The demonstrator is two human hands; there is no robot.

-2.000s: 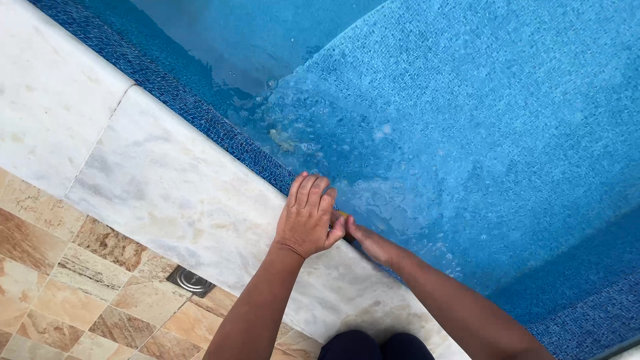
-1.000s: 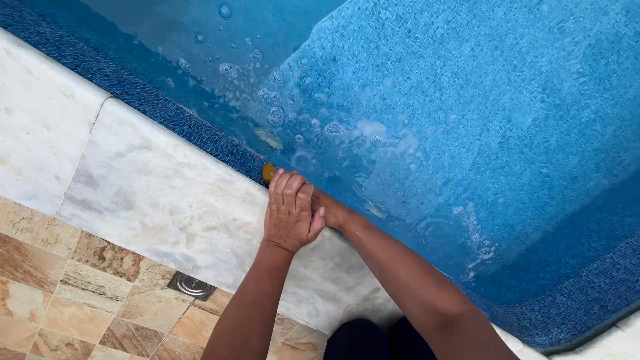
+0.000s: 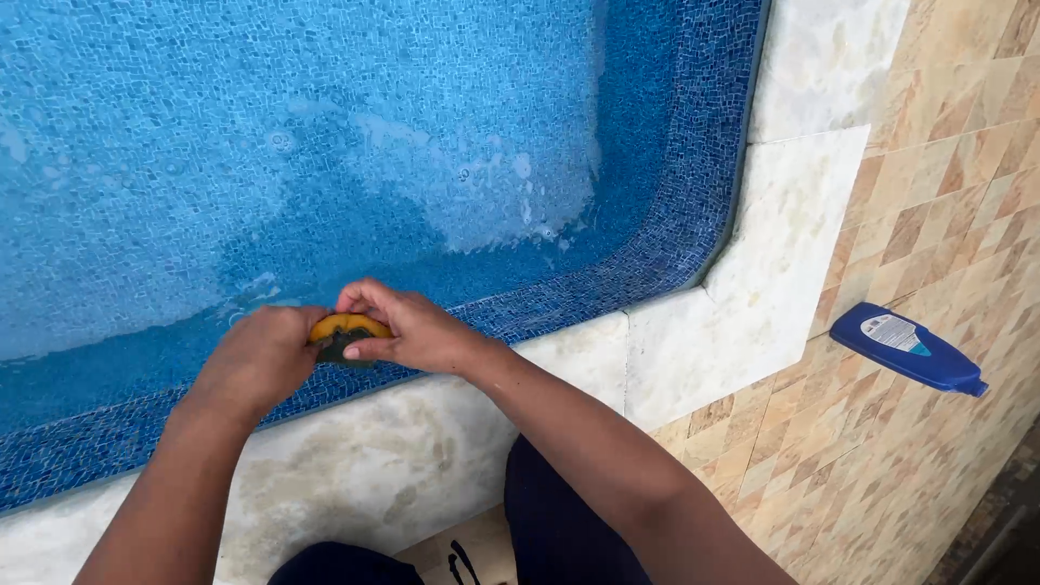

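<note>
A yellow sponge with a dark green scouring side [image 3: 349, 329] is held between both hands, just over the water at the pool's near wall. My left hand [image 3: 264, 353] grips its left end, with the fingertips hidden behind it. My right hand [image 3: 406, 329] pinches the right end, its thumb on the dark side and its fingers on the yellow side. Below the hands runs the blue mosaic tile band [image 3: 325, 386] of the pool wall, beside the pale marble coping [image 3: 366, 455].
A blue plastic bottle with a label [image 3: 906, 349] lies on the beige floor tiles [image 3: 918, 455] at the right. The pool's rounded corner [image 3: 691, 260] is right of my hands. My dark-clothed knees [image 3: 561, 512] are at the coping.
The view has swung strongly to the right, bringing in the pool corner and bottle. My hands, earlier together at the pool edge with the left over the right, now hold the sponge from either end.
</note>
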